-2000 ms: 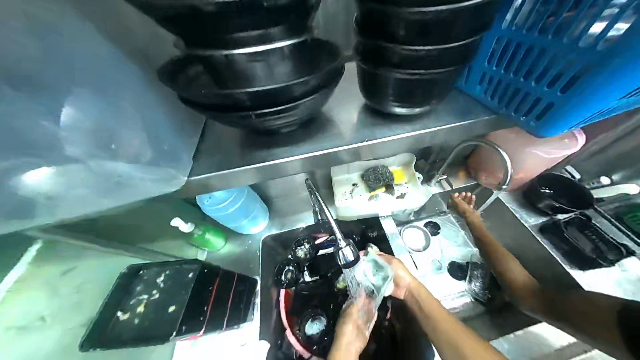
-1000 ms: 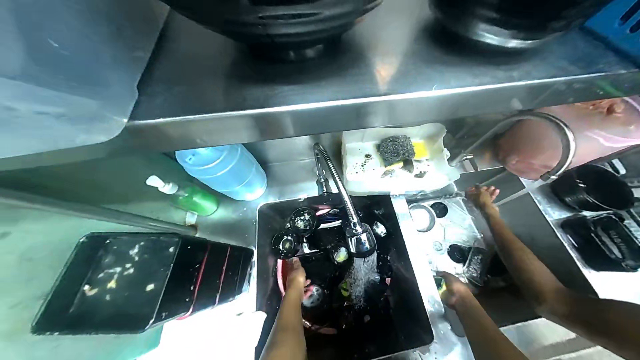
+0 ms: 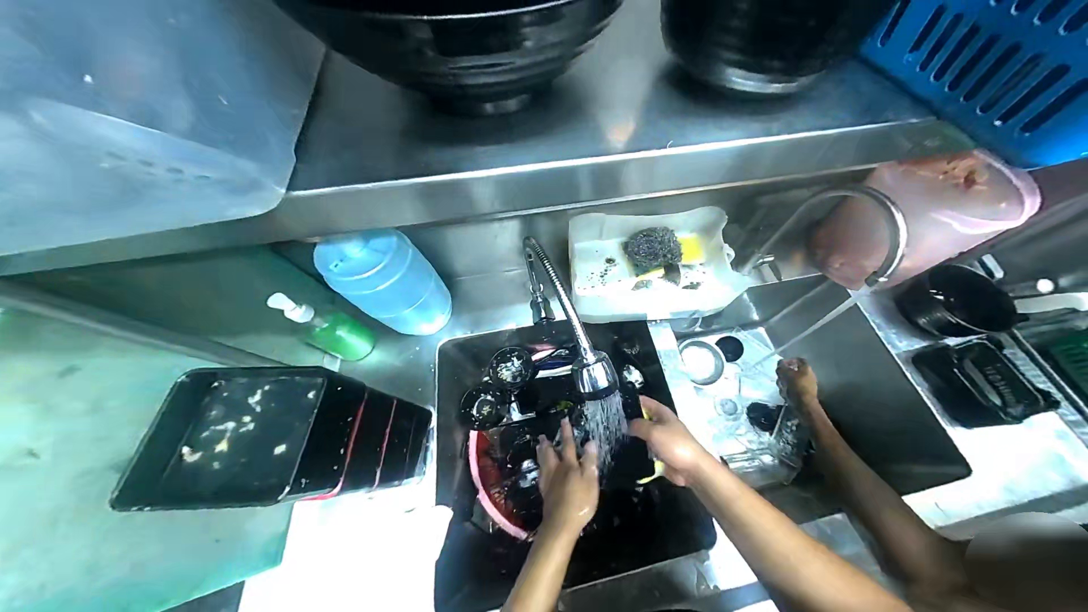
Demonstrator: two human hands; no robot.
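Note:
Water runs from the chrome spray faucet [image 3: 595,374] into the left sink [image 3: 629,544]. Just left of the stream, my left hand [image 3: 568,484] has its fingers spread over dark dishes, with nothing seen in its grasp. My right hand [image 3: 673,442] is closed on a dark item at the right of the stream, with something yellow by its fingers; the item's kind is unclear. Black bowls [image 3: 512,367] and a red-rimmed basin [image 3: 489,489] lie in this sink. A tray with a steel wool scrubber [image 3: 653,248] and a yellow sponge [image 3: 691,249] sits behind.
A co-worker's hand [image 3: 797,381] is in the right sink, beside clear containers [image 3: 769,455]. Stacked black trays [image 3: 229,433], a green soap bottle [image 3: 340,336] and a blue jug [image 3: 391,285] stand left. A steel shelf [image 3: 510,187] with black bowls [image 3: 476,51] juts above; a black pan [image 3: 956,302] lies right.
My right hand has moved left from the divider between the sinks to the water stream. The clear item that both hands held two seconds ago is no longer in them.

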